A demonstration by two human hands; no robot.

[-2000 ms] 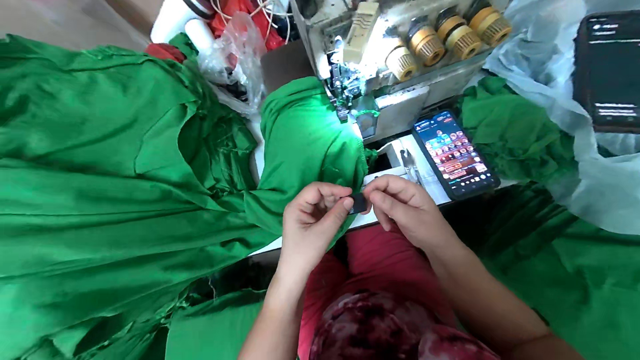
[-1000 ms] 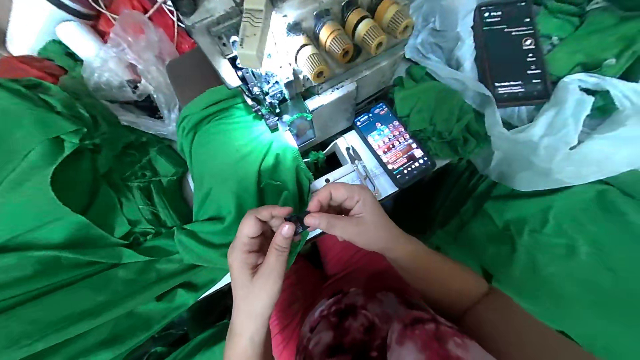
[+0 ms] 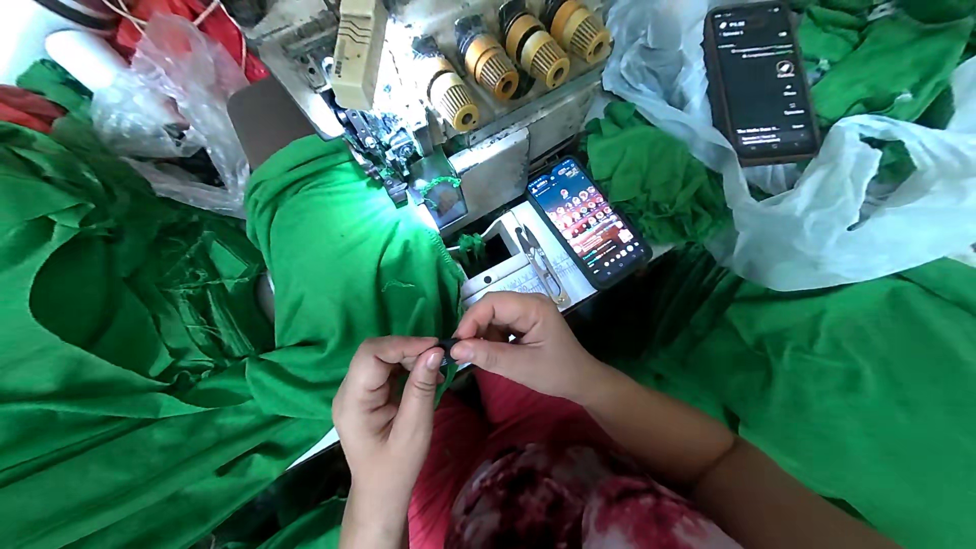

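Between the fingertips of both hands is a small black piece point(image 3: 448, 351), perhaps a fabric label, pinched by my left hand point(image 3: 395, 404) on one side and my right hand point(image 3: 526, 347) on the other. Just beyond them, green knit fabric point(image 3: 343, 236) drapes over the sewing machine's bed and reaches the lit presser foot area point(image 3: 385, 171). The machine looks like an overlock sewing machine point(image 3: 488, 164), with several gold tension knobs. A pair of thread snips point(image 3: 543, 267) lies on the white bed plate, beyond my right hand.
A lit smartphone point(image 3: 587, 221) lies right of the snips; a second smartphone point(image 3: 762, 84) rests on a whitish plastic bag point(image 3: 808, 244). Green cloth point(image 3: 854, 366) fills the right side, and more green fabric point(image 3: 114, 427) is heaped at left, below a clear plastic bag point(image 3: 191, 99).
The view has shifted to the right since the earliest frame. Both hands stay close together at the small black piece, with slight changes in finger position.
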